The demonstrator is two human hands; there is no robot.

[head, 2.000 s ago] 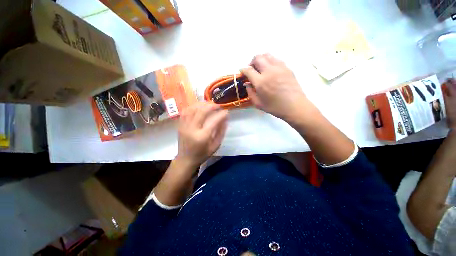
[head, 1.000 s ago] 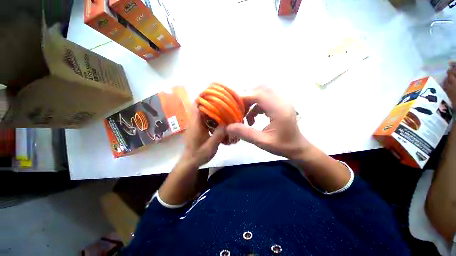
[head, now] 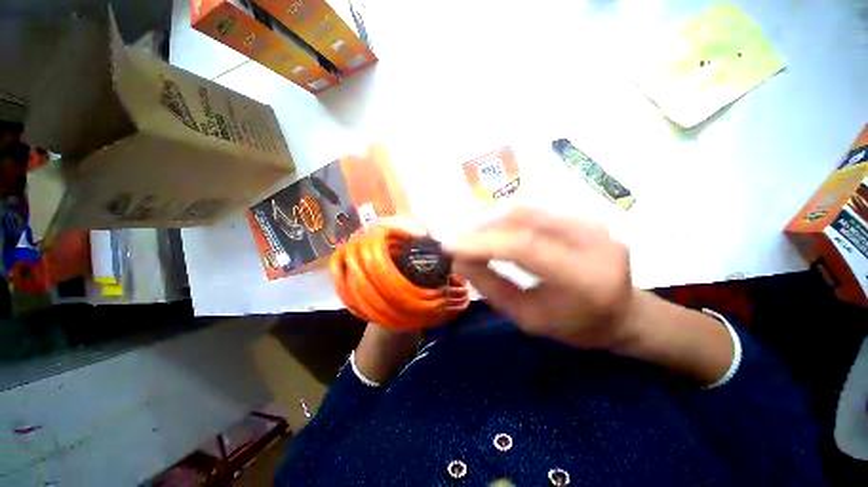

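A coiled orange cord (head: 381, 282) is held up in front of my body, near the table's front edge. A black end (head: 424, 262) shows in the middle of the coil. My left hand (head: 388, 344) is mostly hidden behind and under the coil and supports it. My right hand (head: 562, 276) is at the coil's right side, blurred, with its fingertips by the black end; whether they grip it cannot be told. A retail carton (head: 314, 211) lies flat on the table behind the coil, partly covered by it.
A small orange-and-white card (head: 492, 175) and a slim green-patterned cutter (head: 592, 172) lie on the white table (head: 457, 86). Yellow paper (head: 712, 67) lies at far right. A brown shipping carton (head: 190, 152) stands left. Orange boxes (head: 286, 48) stand at the back; another product box (head: 842, 214) is at right.
The coil has been lifted and turned, and its black end now faces up. My right hand has shifted to the black end. The view has moved, showing the card and cutter.
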